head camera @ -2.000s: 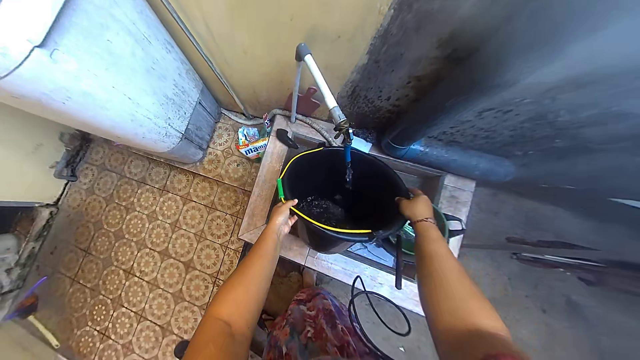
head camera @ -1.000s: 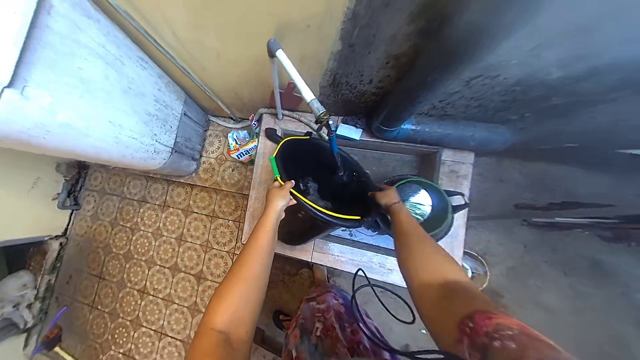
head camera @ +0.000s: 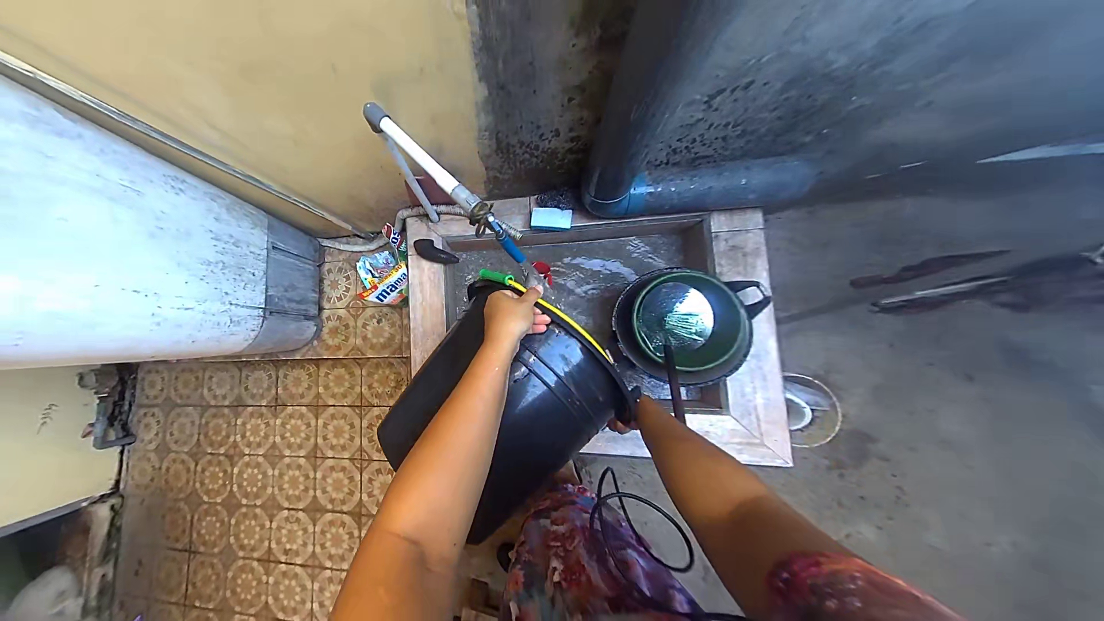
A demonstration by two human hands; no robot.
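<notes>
A large black plastic bucket is tipped on its side over the near rim of a tiled basin, its mouth facing the basin and away from me. My left hand grips its upper rim beside the yellow handle with a green grip. At the rim's right end, my right hand holds the bucket, mostly hidden behind it and the wrist. Above the mouth hangs a tap with a blue nozzle on a white pipe. Right of the bucket, a green basin stands inside the tiled one.
A blue sponge lies on the back rim, with a dark curved object at its left corner. Printed plastic packets lie left of the basin. A dark pipe runs behind. A black hose loops near my clothing.
The bucket has gone from upright under the tap to tipped over, its base toward me. My left hand has moved onto the raised rim. The green basin is now in fuller view.
</notes>
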